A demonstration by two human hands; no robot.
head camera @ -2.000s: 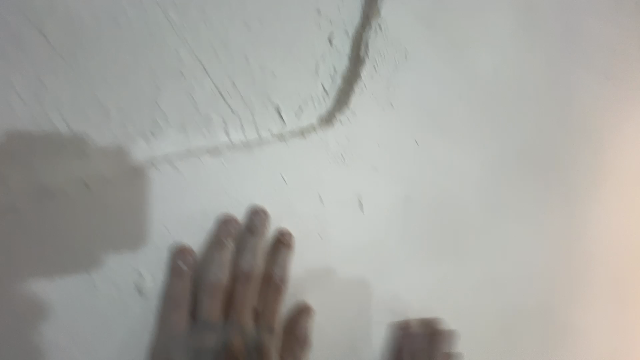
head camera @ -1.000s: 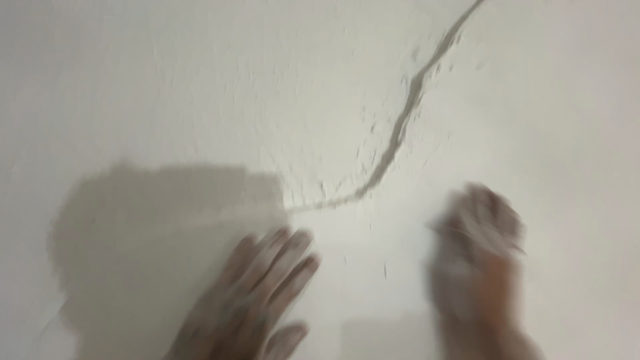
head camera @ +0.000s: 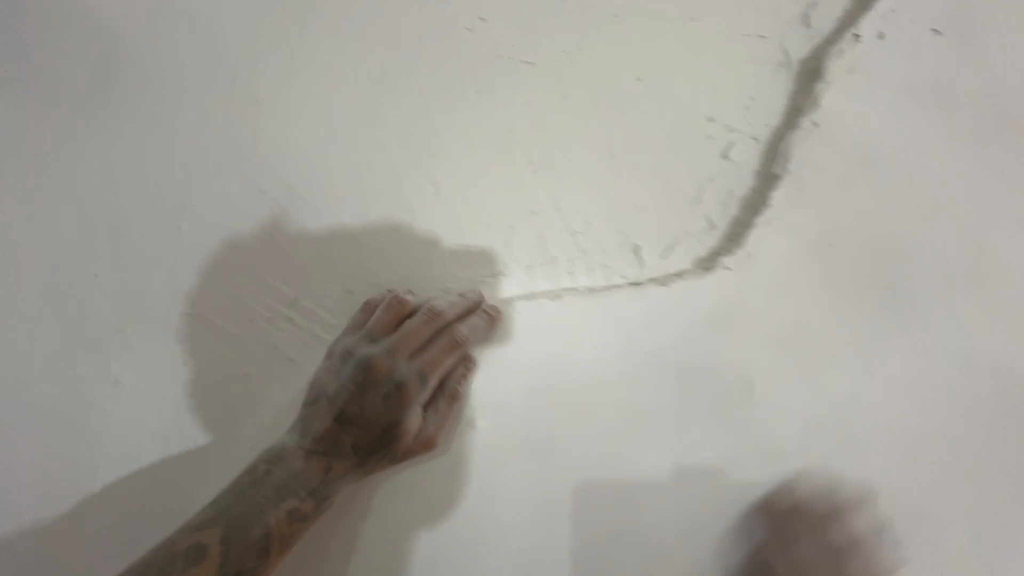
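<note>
My left hand [head camera: 400, 368], dusted white, lies against the pale plastered surface [head camera: 560, 400] with its fingers close together, pointing up and right. Nothing shows between its fingers; what is under the palm is hidden. Its fingertips are beside the thin left end of a grey-brown crack [head camera: 772, 164] that curves up to the upper right and widens. My right hand [head camera: 812, 528] is a blurred shape at the bottom right edge, away from the crack; its fingers and whatever it may hold cannot be made out.
A shadow [head camera: 336, 264] falls on the surface around my left hand, and a squarish one [head camera: 640, 512] is beside my right hand. Small nicks, ridges and scrape marks [head camera: 638, 254] lie along the crack's upper left side.
My right hand has moved down from beside the crack to the bottom edge. My left hand has moved to the left end of the crack, its fingers now closer together.
</note>
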